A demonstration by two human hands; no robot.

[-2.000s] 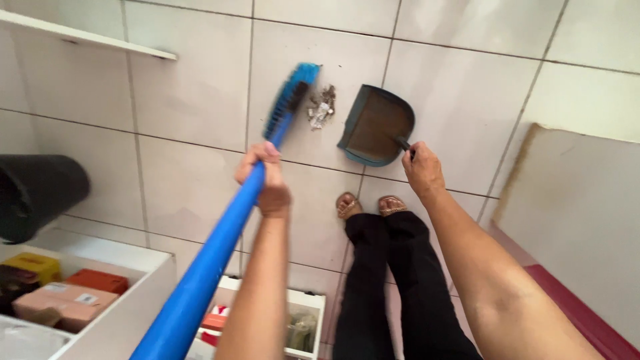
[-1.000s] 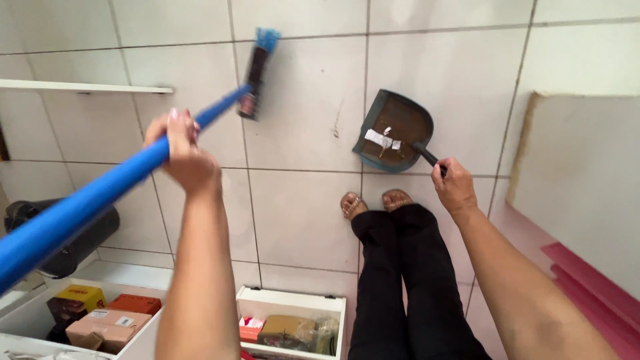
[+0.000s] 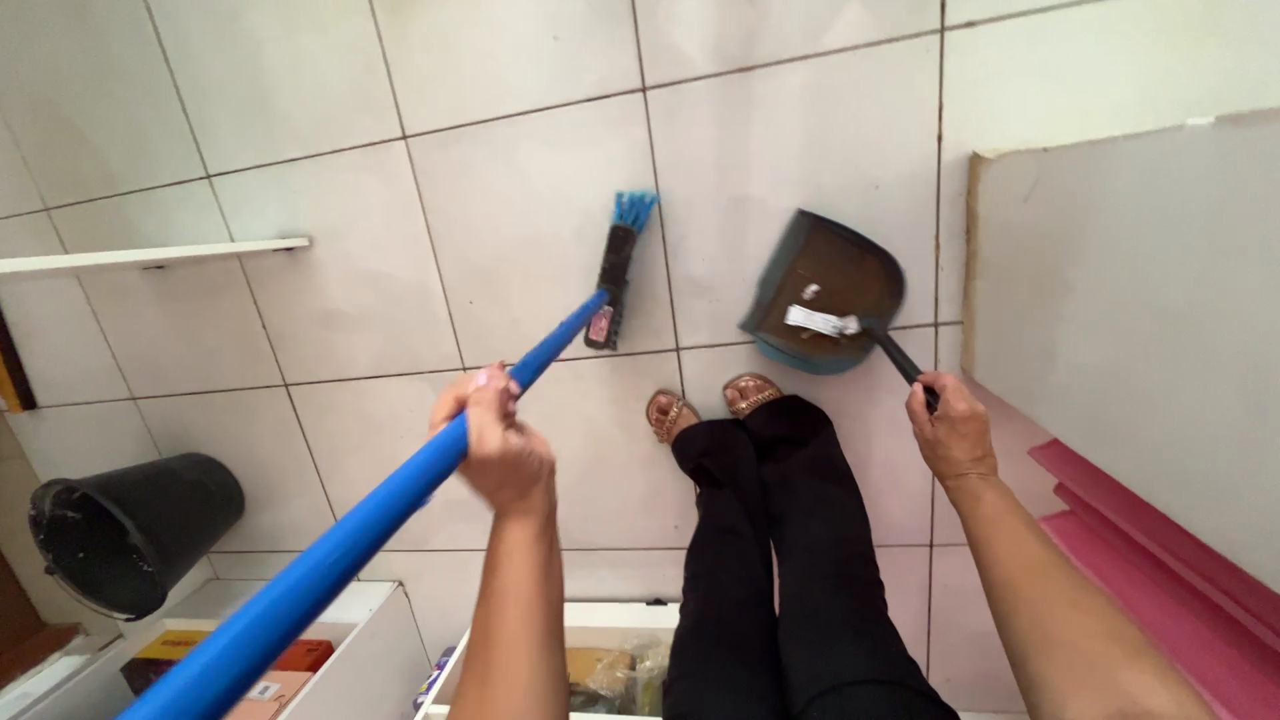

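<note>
My left hand (image 3: 497, 437) is closed round the blue handle of a broom (image 3: 400, 485). The broom's dark head with blue bristles (image 3: 622, 265) lies over the floor tiles, left of the dustpan. With my right hand (image 3: 952, 425) I grip the black handle of a dark dustpan (image 3: 850, 270) with a teal edge. Inside the pan are a white paper scrap (image 3: 815, 320) and small bits of debris. A gap of tiled floor separates broom head and pan. My sandalled feet (image 3: 670, 415) stand just below them.
A black bucket (image 3: 185, 515) lies at the left. Open white drawers (image 3: 370, 640) with boxes and bags are at the bottom. A white shelf edge (image 3: 155, 257) juts in from the left. On the right are a pale panel (image 3: 1130, 300) and pink sheets (image 3: 1160, 570).
The debris pile first seen on the floor left the tiles, and scraps appeared in the dustpan by one second ago. Since then the broom head has moved nearer the dustpan. Both hands keep their grips.
</note>
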